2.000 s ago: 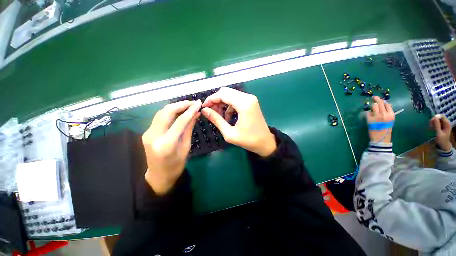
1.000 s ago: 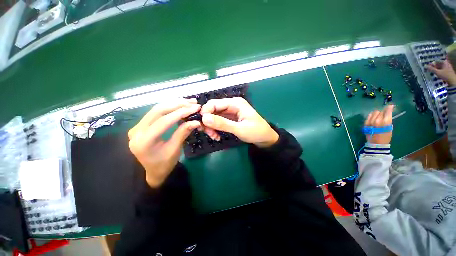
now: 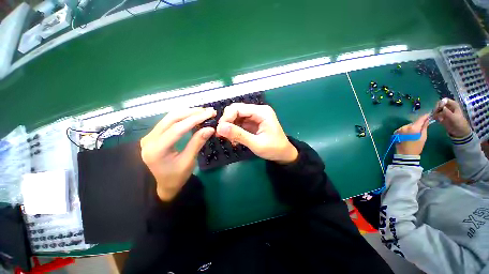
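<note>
A small dark module [image 3: 216, 122] is pinched between my two hands, mostly hidden by the fingers. My left hand [image 3: 174, 147] holds it from the left with bare thumb and fingers. My right hand [image 3: 258, 131] holds it from the right with thumb and index finger. Both hands are above a black foam tray [image 3: 228, 160] with rows of small black parts standing in it. The hands cover the tray's left and middle part.
A black foam sheet [image 3: 110, 195], a white card [image 3: 45, 192] and a tangled cable [image 3: 88, 139] lie at left. Loose yellow-ended parts [image 3: 394, 99] and a clear blister tray [image 3: 472, 80] are at right. A neighbour's hands [image 3: 413, 136] hold a thin tool. A white-edged rail [image 3: 300, 69] runs behind.
My left hand has moved left and its fingers have opened wider than two seconds ago. The neighbour's right hand has moved from the blister tray to beside the other hand.
</note>
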